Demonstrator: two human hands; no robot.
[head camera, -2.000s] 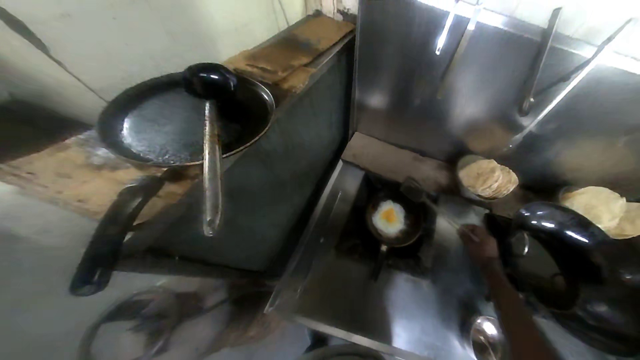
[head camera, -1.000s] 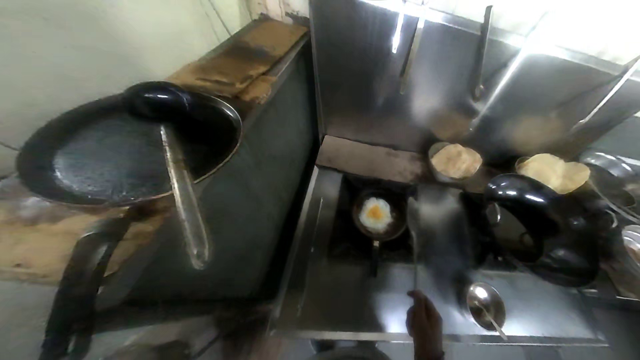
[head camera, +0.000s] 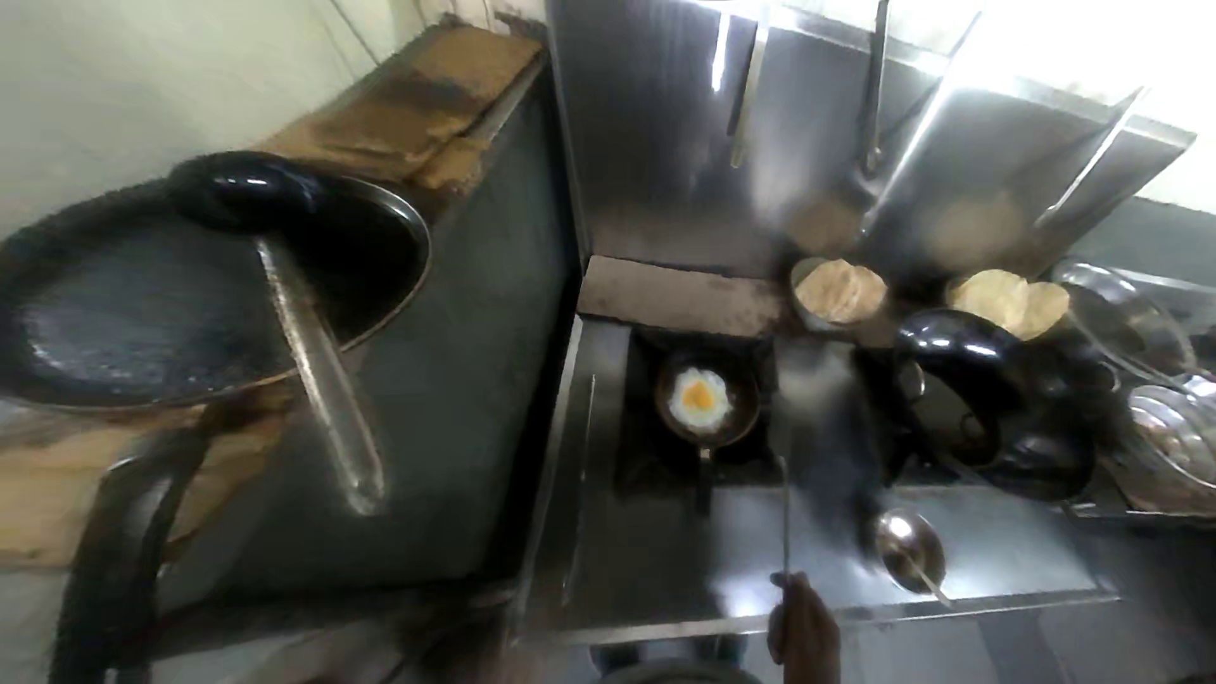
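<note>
My right hand is at the stove's front edge, closed on the thin handle of a metal spatula whose blade end points toward the burners. To its upper left, a fried egg with a whole yolk lies in a small dark frying pan on the left burner; the pan's handle points toward me. A steel bowl with a spoon in it stands right of the spatula. My left hand is not in view.
A large black pan with a black ladle across it sits on the ledge at left. A black wok stands on the right burner. Behind are bowls of flatbread. Long utensils hang on the steel backsplash.
My right hand has moved from beside the black wok to the stove's front edge. The egg remains in the small pan. The view has shifted.
</note>
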